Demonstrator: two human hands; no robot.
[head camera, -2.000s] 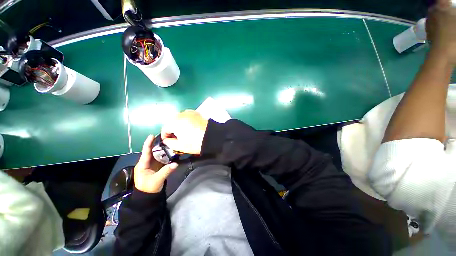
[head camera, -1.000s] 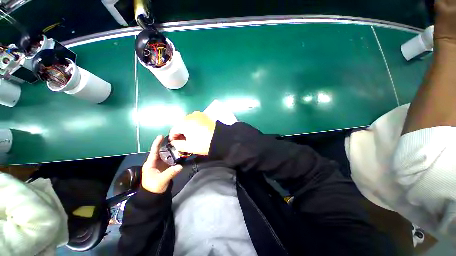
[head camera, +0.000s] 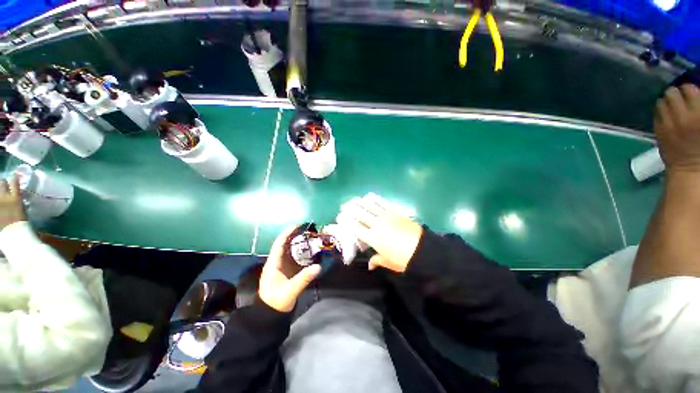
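My left hand holds a black round head with its open side up, showing a whitish board. Thin red and orange wires run from it towards a white housing at the bench's front edge. My right hand lies over this housing with the thumb on the near side, hiding much of it. Both hands are bare. Just beyond, a part-built unit with a black head and bundled wires stands on the green bench.
Another such unit stands left, near a cluster of white units. A neighbour's hand is far left, another far right by a white part. Yellow-handled pliers and a yellowish bar hang behind the metal rail.
The view has tilted up, showing more of the back. My right hand has left the black head and moved right onto the white housing. My left hand still holds the head, its wires now exposed.
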